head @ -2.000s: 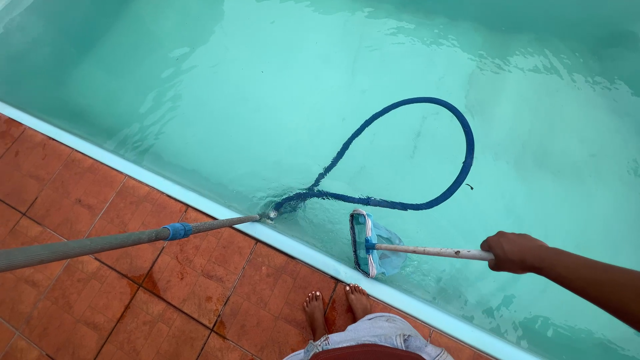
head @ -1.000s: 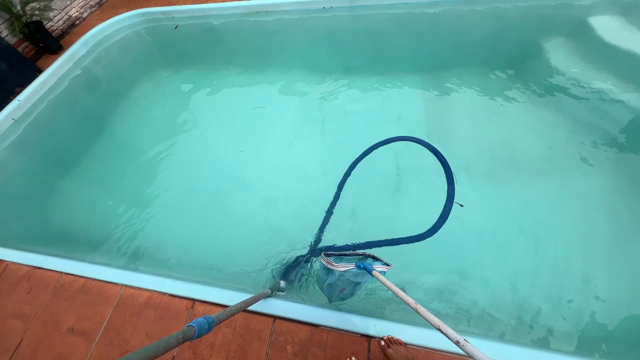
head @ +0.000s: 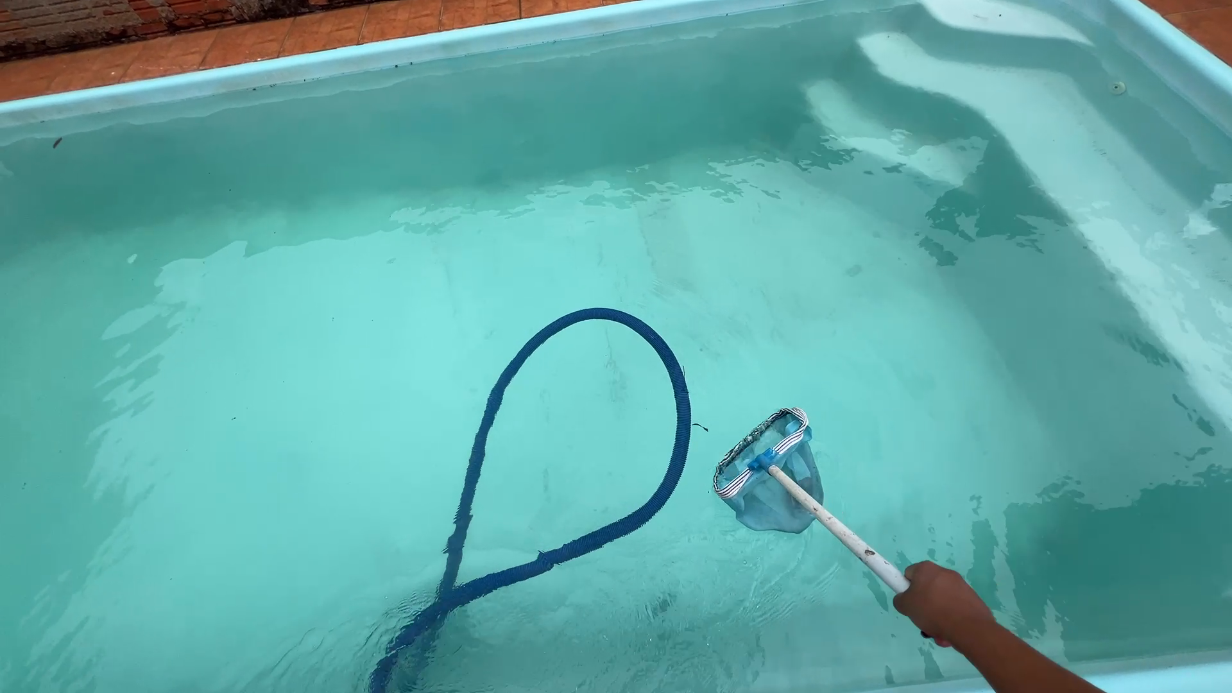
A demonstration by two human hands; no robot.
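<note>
My right hand (head: 941, 603) grips the end of a white pole (head: 847, 537) at the lower right. At the pole's far end a pool skimmer net (head: 773, 486) with a striped rim and a blue joint rests at the water, its mesh bag hanging down. Left of the net a blue pool hose (head: 685, 414) floats in a loop, its two lengths crossing near the bottom edge. A small dark bit of debris (head: 701, 426) lies between the hose and the net. My left hand is outside the view.
The pool's light-blue rim (head: 318, 69) runs along the far side, with orange tiles (head: 318, 29) and a brick wall (head: 106, 24) beyond. Pale submerged steps (head: 1049, 125) are at the right. The near rim (head: 1155, 677) shows at the lower right. Another dark speck floats at the far left.
The skimmer net has moved right, away from the crossing of the hose, to the right of the loop. The view has tilted up and shifted right, and the grey pole is out of view.
</note>
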